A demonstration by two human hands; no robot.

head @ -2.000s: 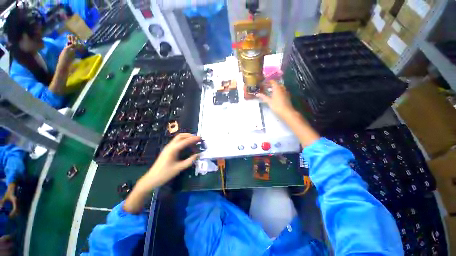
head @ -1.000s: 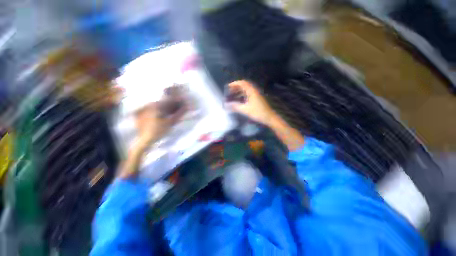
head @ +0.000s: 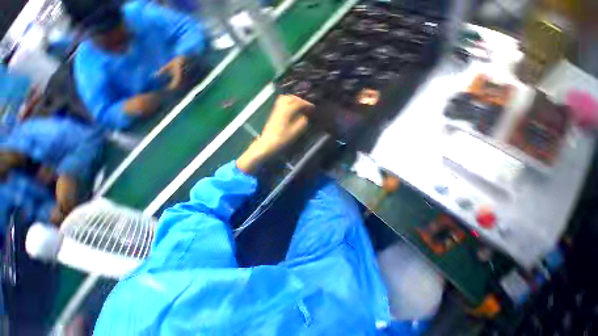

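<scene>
My left hand [head: 282, 128] is at the near corner of the left blister tray [head: 393, 46], beside the belt. Its fingers are curled towards the tray's dark edge; blur hides whether they hold a part. My right hand is not in view. The tray holds rows of dark parts and one orange-brown piece [head: 368, 97]. On the white press base [head: 413, 144], an orange-brown fixture [head: 541, 128] with dark parts lies near the brass press head [head: 543, 46]. Black parts [head: 469, 111] lie beside another orange-brown fixture [head: 492, 90].
A green conveyor belt [head: 197, 98] with white edge lines runs diagonally at left. A white fan [head: 108, 236] stands at lower left. Two blue-smocked people [head: 131, 72] sit beyond the belt. A red button [head: 485, 217] and pink item [head: 582, 108] show at right.
The view has swung left and tilted. My left hand has moved from over the white base to the left tray's near corner. My right hand has gone out of view.
</scene>
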